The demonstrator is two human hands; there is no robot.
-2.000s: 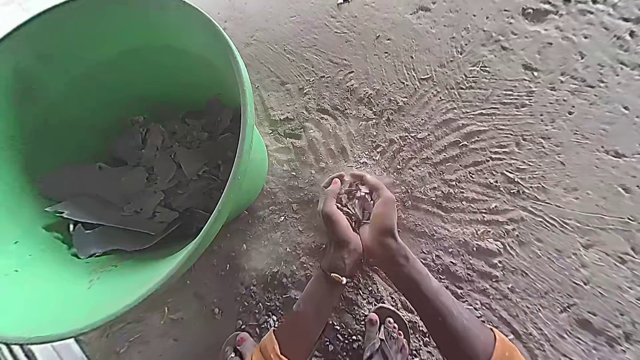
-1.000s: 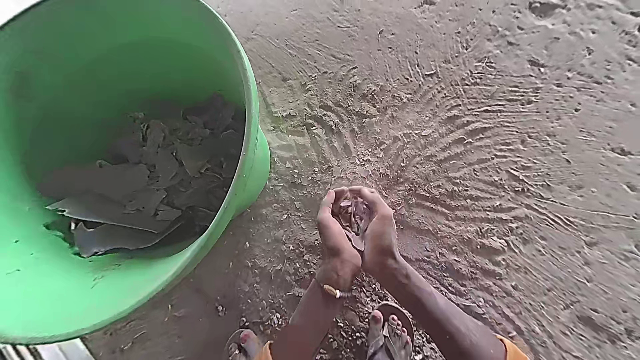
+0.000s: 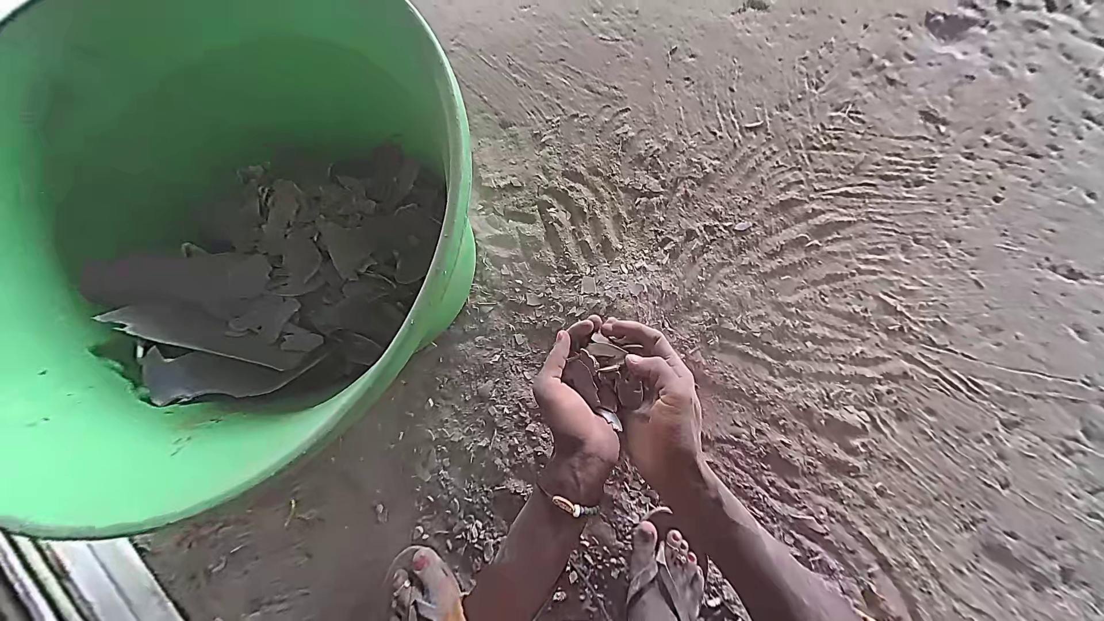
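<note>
My left hand, with a beaded bracelet at its wrist, and my right hand are cupped together over the ground. Between the palms they hold a heap of small, thin brown flakes, whose exact material I cannot tell. A large green plastic tub, its mouth toward me, is at the left. Inside it lie larger dark, flat broken pieces and many smaller fragments. Both hands are outside the tub, to the right of its rim.
Small chips lie scattered over the raked, grooved soil around my hands. My feet in sandals are at the bottom edge. Pale striped slats or boards show under the tub at the lower left.
Both cupped hands have come slightly down toward my feet, with the flakes still between them. The fingers have curled closer around the heap.
</note>
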